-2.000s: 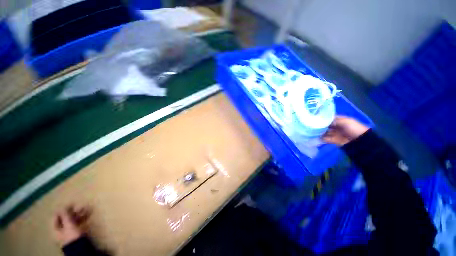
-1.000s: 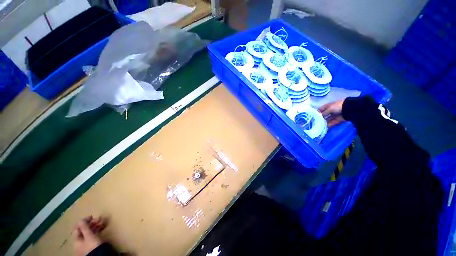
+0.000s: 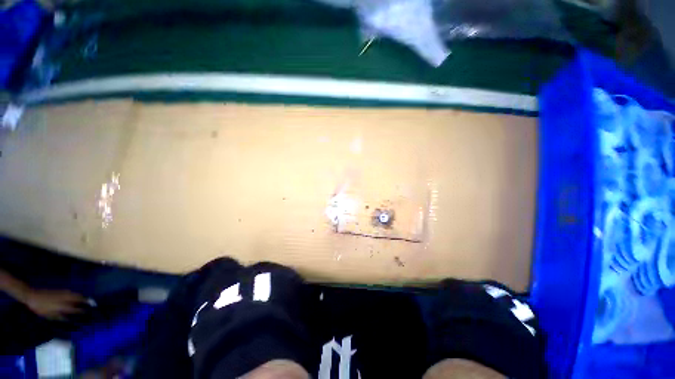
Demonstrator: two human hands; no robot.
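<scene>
Both my black sleeves with white print show at the bottom edge. Only a little skin shows past each cuff; my hands are cut off by the picture's edge, and I cannot see whether they hold anything. The cardboard-covered bench [image 3: 244, 163] lies in front of me. A small shiny metal piece [image 3: 383, 217] sits on a dark-speckled spot beside shiny tape [image 3: 339, 211]. White reels [image 3: 636, 237] lie in the blue tote [image 3: 566, 215] at the right, blurred and partly cut off.
A green conveyor belt [image 3: 222, 52] with a white edge rail [image 3: 296, 85] runs behind the bench. A crumpled plastic bag [image 3: 407, 26] lies on it. Blue material is at the far left. Another person's hand [image 3: 55, 302] is at lower left, below the bench edge.
My view has turned left and down, so the tote now lies at the right edge. My right hand has left the reels and my left hand has left the bench. Both arms are near my body.
</scene>
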